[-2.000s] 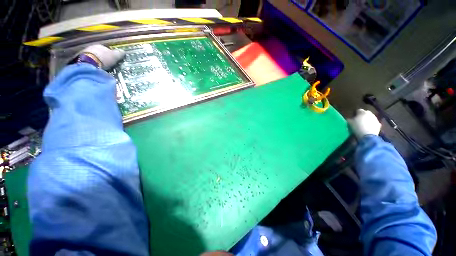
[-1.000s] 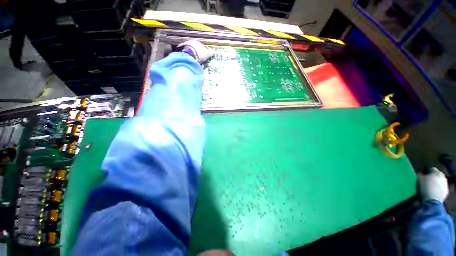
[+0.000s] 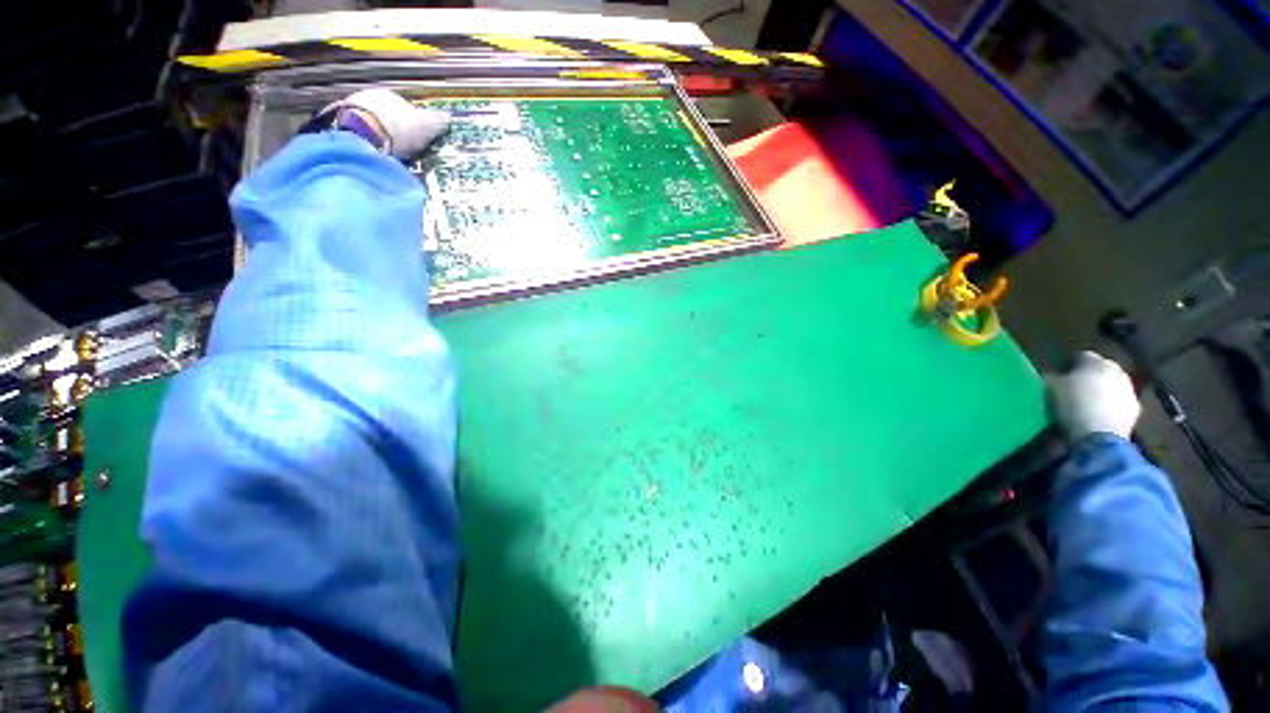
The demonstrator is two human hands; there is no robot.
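A large green circuit board (image 3: 627, 174) lies in a grey metal carrier frame (image 3: 627, 265) just beyond the green work mat. Bright glare covers its left half. My gloved left hand (image 3: 397, 123) rests at the board's upper left part; its fingertips are at the board, and whether they grip it cannot be told. My gloved right hand (image 3: 1096, 396) is at the mat's right edge, its fingers curled; what they hold, if anything, is hidden.
The green mat (image 3: 808, 376) has many dark specks. Yellow-orange side cutters (image 3: 961, 300) stand at its right corner. A yellow-black striped rail (image 3: 502, 53) runs behind the frame. A red surface (image 3: 808, 188) lies right of it. Populated boards (image 3: 42, 488) are at left.
The view has shifted and tilted, moving the whole scene in the picture. My left hand stays at the board's upper left and my right hand at the mat's right edge.
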